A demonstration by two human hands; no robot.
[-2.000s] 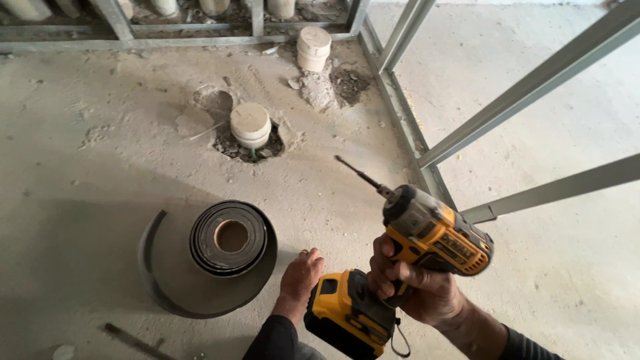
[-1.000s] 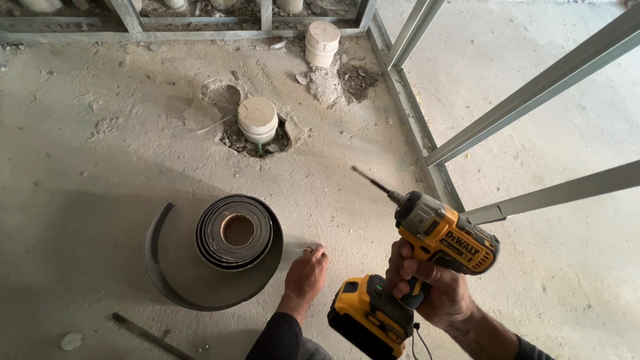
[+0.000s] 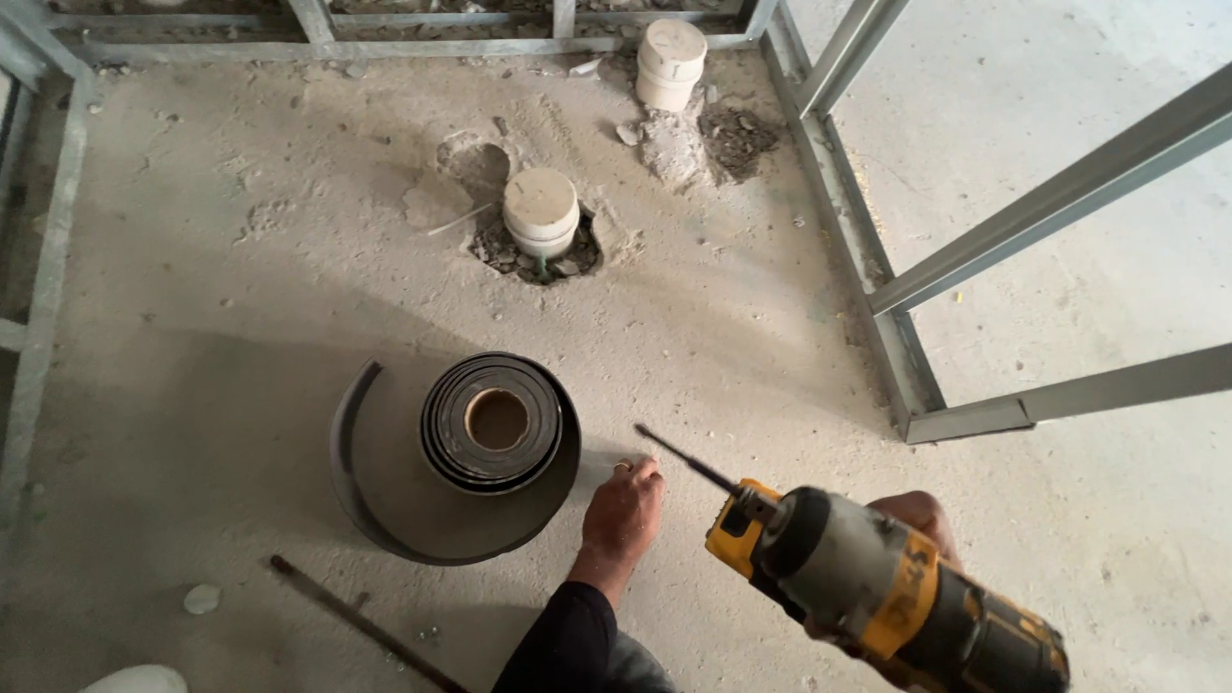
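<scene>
My right hand (image 3: 919, 520) is wrapped around the handle of a yellow and black DeWalt cordless impact driver (image 3: 866, 568), whose body hides most of the fingers. A long masonry bit (image 3: 688, 457) in its chuck points up and left. Its battery shows partly behind the nose. My left hand (image 3: 624, 510), with a ring on one finger, is low over the concrete floor with its fingers curled; whether something small is between them cannot be seen. Just left of it a roll of dark rubbery strip (image 3: 493, 423) stands on edge around a cardboard core, its outer turn loose.
Two capped white plastic pipes (image 3: 541, 207) (image 3: 671, 63) rise from broken holes in the concrete. Metal stud framing (image 3: 837, 212) borders the floor at the right, back and left (image 3: 48, 269). A rusty metal rod (image 3: 361, 626) lies at the lower left, near a white rounded object (image 3: 140, 680).
The driver has come nearer and lower at the right, its body now turned so that it hides most of my right hand. My left hand remains beside the roll.
</scene>
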